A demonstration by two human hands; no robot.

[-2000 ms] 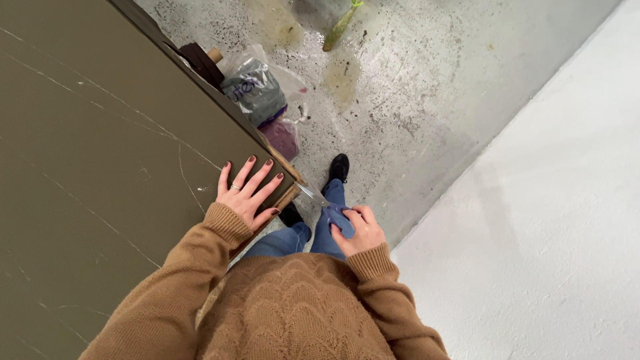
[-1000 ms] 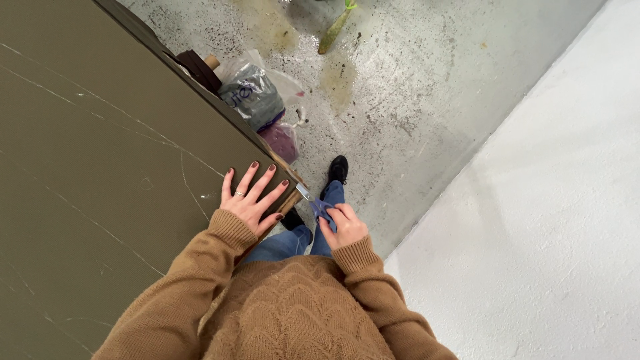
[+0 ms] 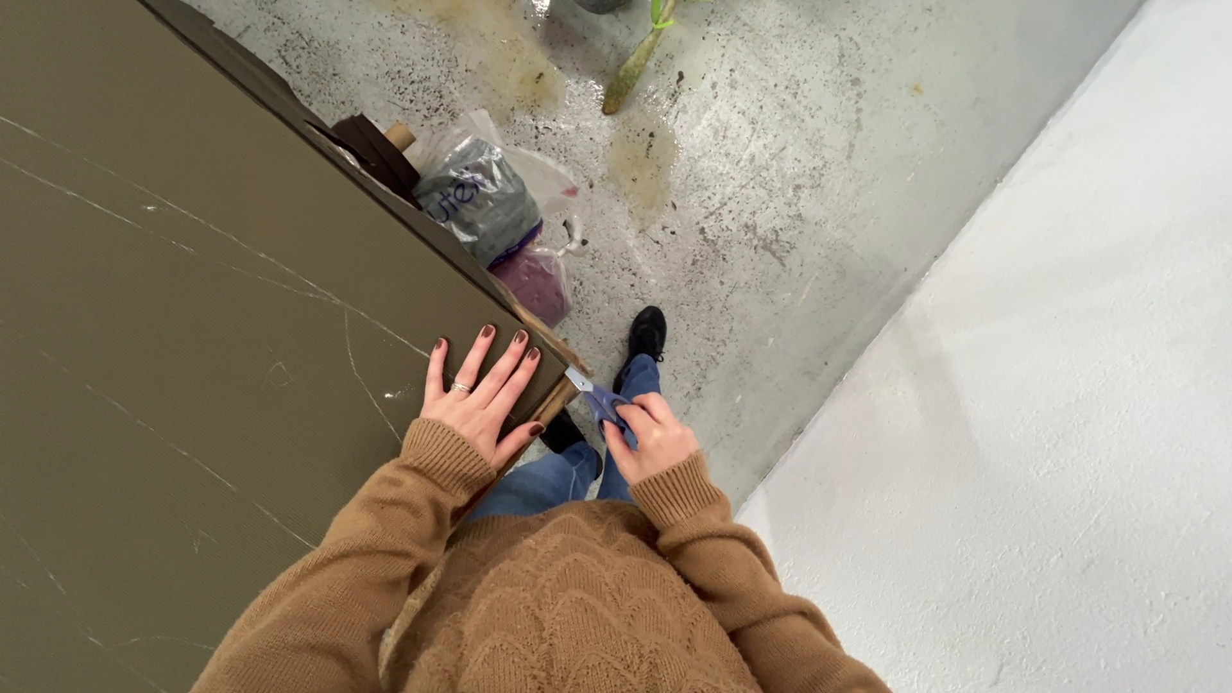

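Note:
My left hand (image 3: 478, 397) lies flat, fingers spread, on the dark olive-brown covering (image 3: 241, 318) of a table near its corner. Pale scratch-like lines cross this surface. In my right hand (image 3: 652, 438) is a pair of blue-handled scissors (image 3: 602, 399), held by the handles. The metal blades touch or lie very close to the corner, just right of my left hand. How far the blades are apart cannot be told. A wooden edge (image 3: 555, 399) shows beneath the covering at the corner.
Beside the table, plastic bags with grey (image 3: 481, 197) and purple (image 3: 539, 284) contents lie on the concrete floor, near a cardboard tube (image 3: 398, 136) and dark folded material (image 3: 375, 154). A plant stem (image 3: 632, 72) lies farther off. A white wall (image 3: 1011, 433) stands at the right.
My right hand has moved a little left and the scissors' blades now point at the table corner. The left hand stays flat on the covering.

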